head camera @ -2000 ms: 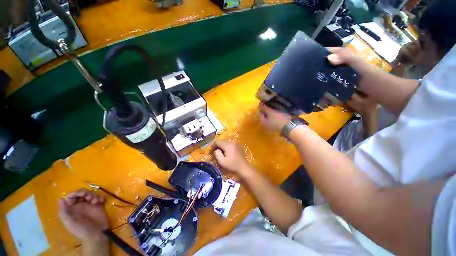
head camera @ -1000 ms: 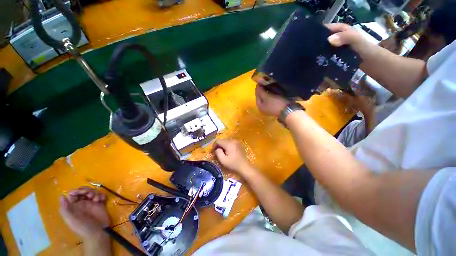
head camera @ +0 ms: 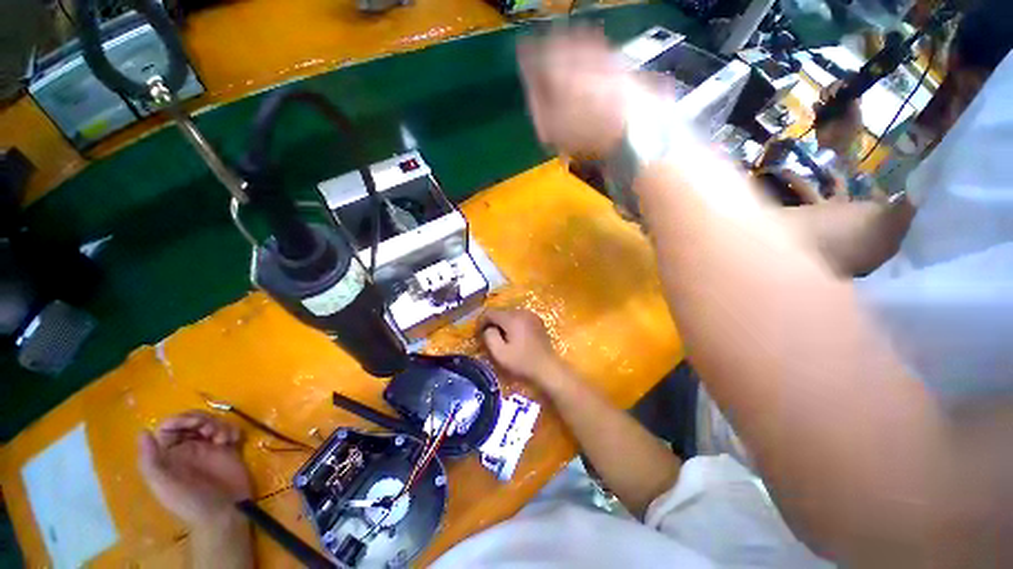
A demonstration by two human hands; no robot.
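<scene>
The open black main housing [head camera: 383,506] lies at the front edge of the bench, with a pale disc and wires inside. Red and white wires join it to the rounded second housing [head camera: 455,402], beside a white-silver bracket [head camera: 512,437]. My left hand [head camera: 194,461] rests on the bench left of the housing, palm up, fingers curled, holding nothing. My right hand [head camera: 517,342] rests behind the second housing, fingers curled in a loose fist, nothing visible in it. The black electric screwdriver [head camera: 333,300] hangs above the housings, its tip hidden behind or near the second housing.
A screw feeder [head camera: 405,245] stands behind the screwdriver. A green belt [head camera: 233,261] runs behind the bench. Another person's blurred arm [head camera: 755,289] reaches across from the right. A white paper [head camera: 67,495] lies at the left; a loose lead [head camera: 261,422] lies by my left hand.
The dark box held by the other person has left view. That person's arm has swung up and forward, uncovering another feeder at the back right. My hands and the housings stay in place.
</scene>
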